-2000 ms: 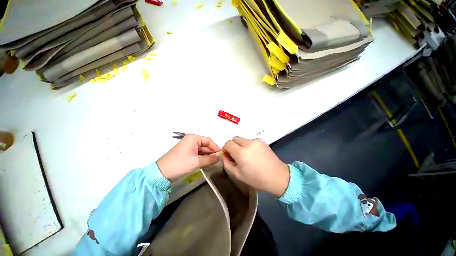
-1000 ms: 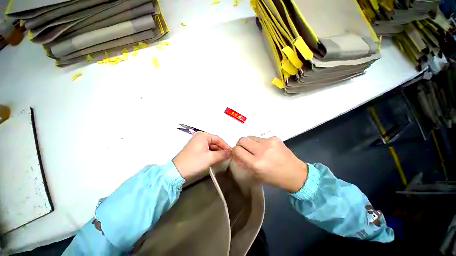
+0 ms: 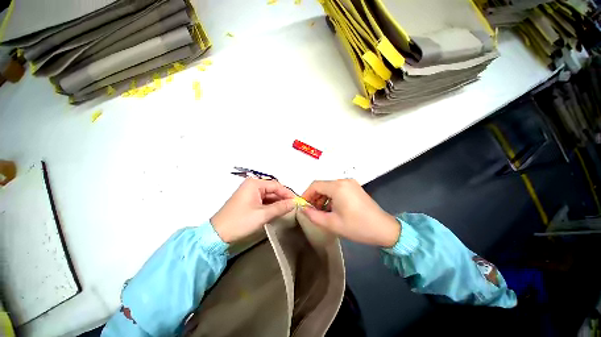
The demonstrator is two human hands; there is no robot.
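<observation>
A taupe-grey bag body (image 3: 254,286) hangs open from my fingers at the table's front edge. At its upper corner a small yellow binding tail (image 3: 301,201) shows between my fingertips. My left hand (image 3: 254,209) pinches the corner from the left. My right hand (image 3: 348,212) pinches it from the right. The thread snips (image 3: 247,173) lie on the table just beyond my left hand, partly hidden by it. A flat red case (image 3: 307,149) with pale lettering lies beyond my hands.
Bag stacks with yellow edges stand at the back left (image 3: 125,49) and back right (image 3: 428,72). Yellow offcuts (image 3: 148,85) lie by the left stack. A white work board (image 3: 38,243) lies at the left. More pieces are at the far right; dark floor shows beyond the table edge.
The yellow tail now shows between my fingertips, where it was mostly covered a second ago. My right fingers have shifted and spread slightly at the corner. The camera view has shifted slightly.
</observation>
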